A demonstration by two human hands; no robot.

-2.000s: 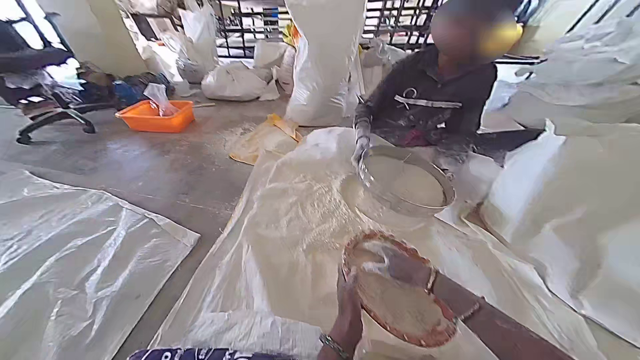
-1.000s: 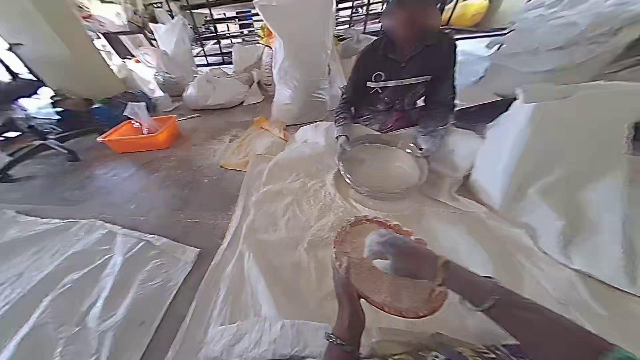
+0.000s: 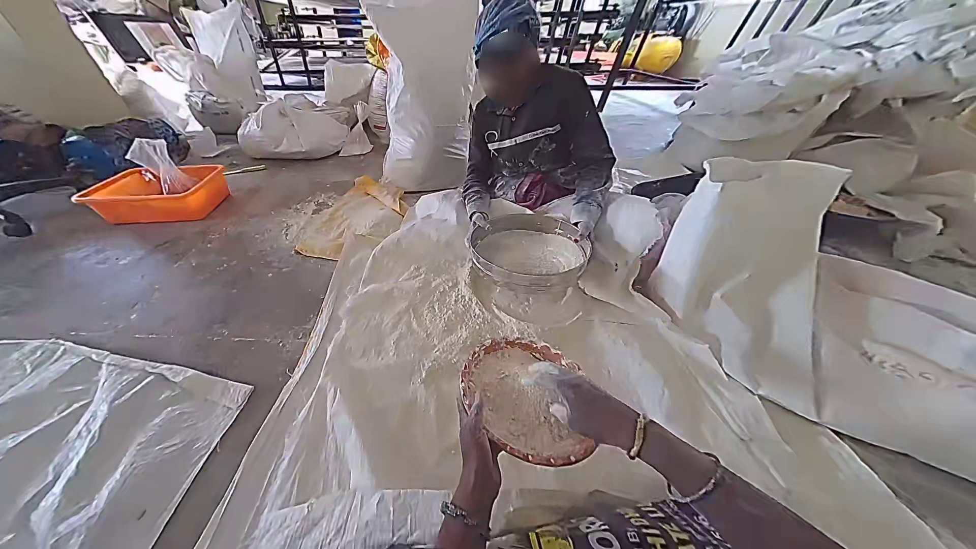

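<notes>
My left hand grips the near left rim of a shallow reddish-brown woven basket, which holds pale powder. Powder coats the fingers of my right hand, which rest in the powder at the basket's right side; whether they close on any is not clear. Beyond the basket, a person in a dark top sits holding a round metal sieve by both sides, with pale powder in it. Between us, loose powder lies on a whitish sheet spread over the floor.
An orange plastic tub with a clear bag in it stands at the left. A yellowish sack lies past the sheet's left edge. Another plastic sheet covers the lower left floor. White sacks stand at the right; a tall white sack stands behind.
My right hand stays over the basket, its fingers shifting in the powder. The other person had one hand visible on the sieve two seconds ago; both hold its rim now. The view has shifted.
</notes>
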